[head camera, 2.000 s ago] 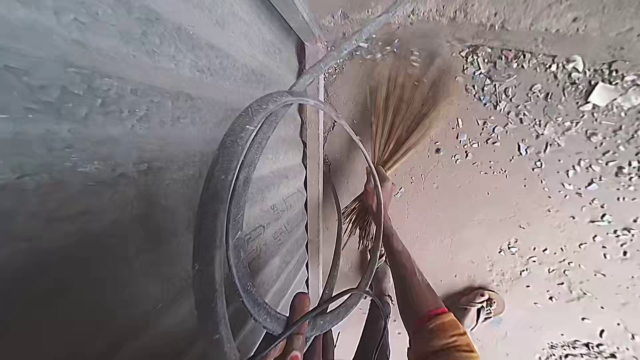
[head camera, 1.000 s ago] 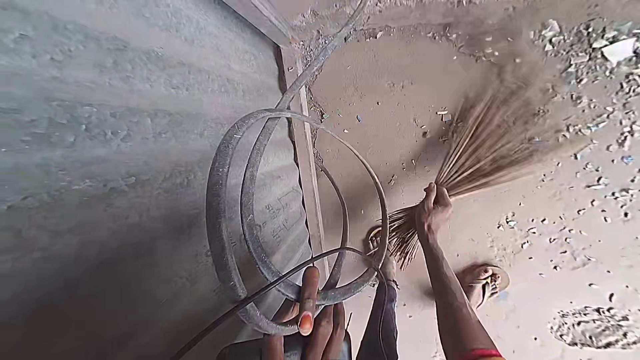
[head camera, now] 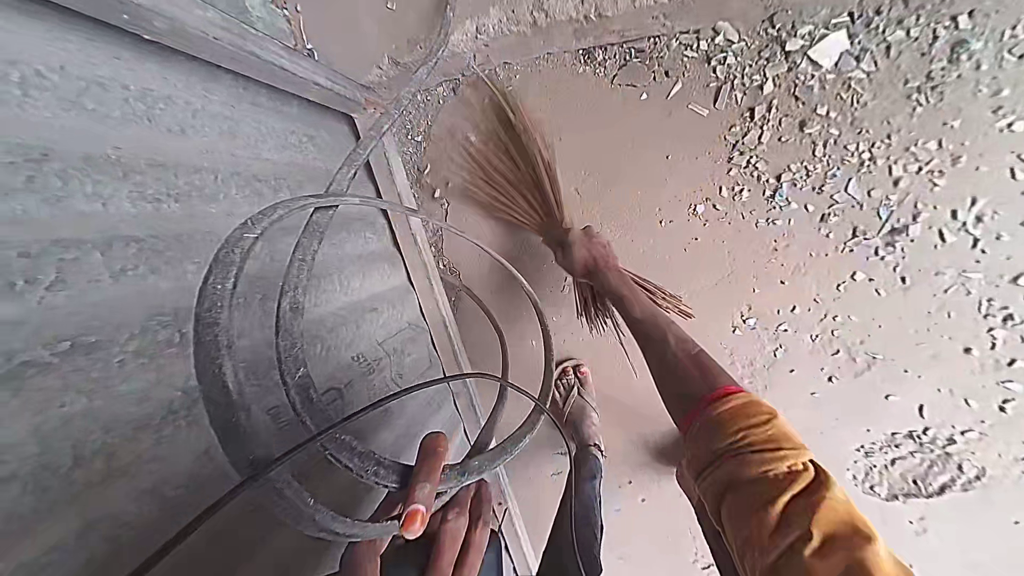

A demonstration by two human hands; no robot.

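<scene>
My right hand [head camera: 588, 254] is closed around the bound middle of a stick broom [head camera: 520, 168]. The broom's blurred bristles fan toward the upper left over the dusty floor, and its stick butts poke out below the hand. At the bottom, my left hand [head camera: 448, 520] grips a coiled grey hose [head camera: 296, 344], its loops standing in front of a corrugated metal sheet [head camera: 144, 264]. A thin black cable [head camera: 320, 432] crosses the coil near the left fingers. The hose's far end runs up past the corner of the sheet's frame.
Rubble and broken chips [head camera: 872, 152] lie scattered over the right side of the floor, with a small heap of debris [head camera: 916, 464] lower right. A metal frame edge [head camera: 424, 264] borders the sheet. My sandalled foot [head camera: 578, 400] stands just right of the coil.
The broom in my right hand has swung from the right, over the floor, to the left toward the frame edge. My left hand stays on the coiled hose.
</scene>
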